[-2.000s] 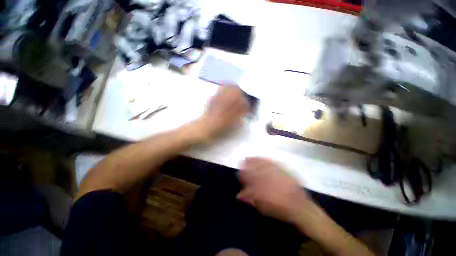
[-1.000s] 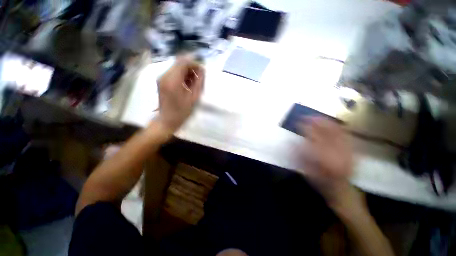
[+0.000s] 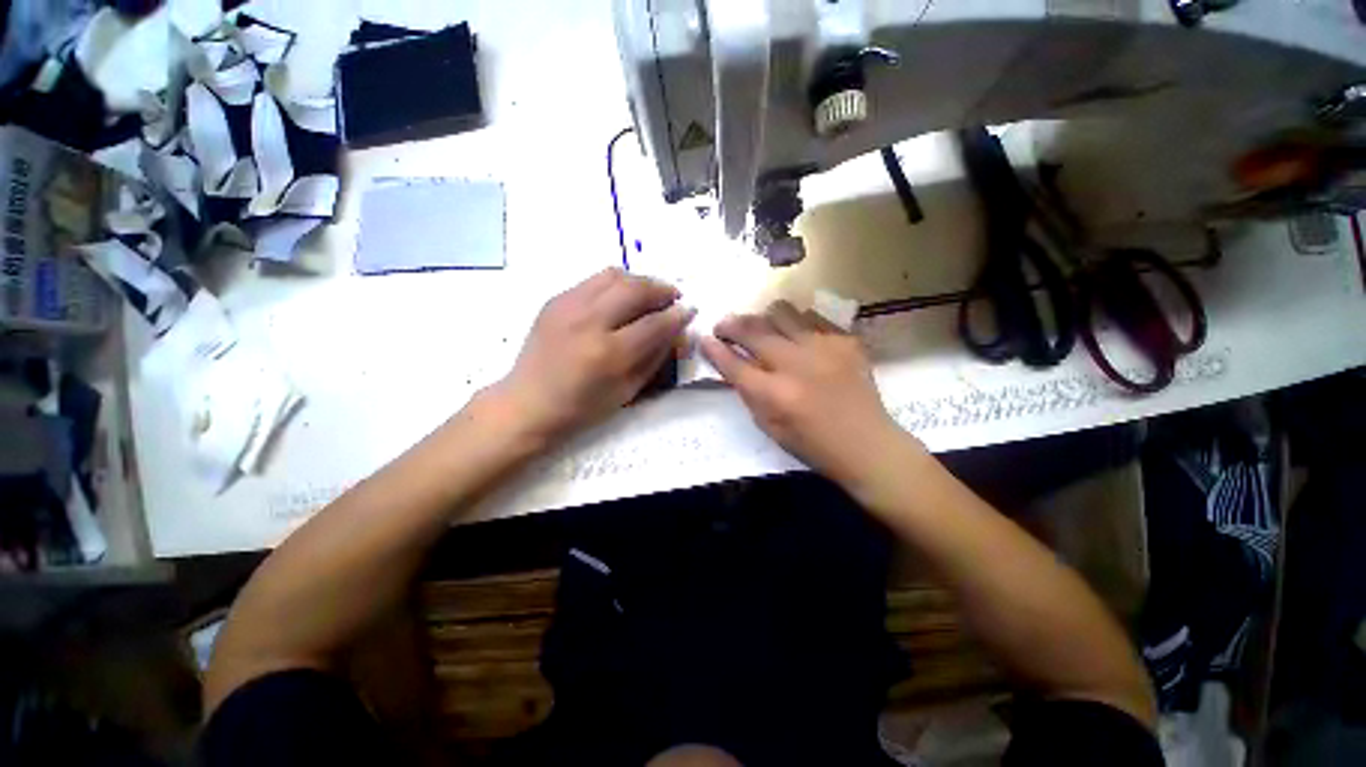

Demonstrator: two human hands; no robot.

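My left hand (image 3: 602, 348) and my right hand (image 3: 797, 378) are close together just in front of the presser foot (image 3: 779, 225). A dark fabric piece (image 3: 656, 378) shows under the fingers of my left hand. A small white piece (image 3: 704, 360) lies between my hands, pinched at the fingertips, and glare blurs its edges. Another pale bit (image 3: 833, 309) sticks out beyond my right fingers. The sewing machine head (image 3: 719, 105) stands above. A stack of black panels (image 3: 409, 84) and a grey-faced panel (image 3: 432, 225) lie to the left.
A tangled heap of black-and-white cut pieces (image 3: 225, 135) is at upper left, with loose white pieces (image 3: 225, 393) below. Black-handled scissors (image 3: 1019, 300) and red-handled scissors (image 3: 1142, 318) lie on the right. A side shelf with a box (image 3: 53, 225) is at far left.
Both hands have come together at the needle area. The dark piece that was under my right hand is now by the needle, partly under my left. The view has turned and is sharper.
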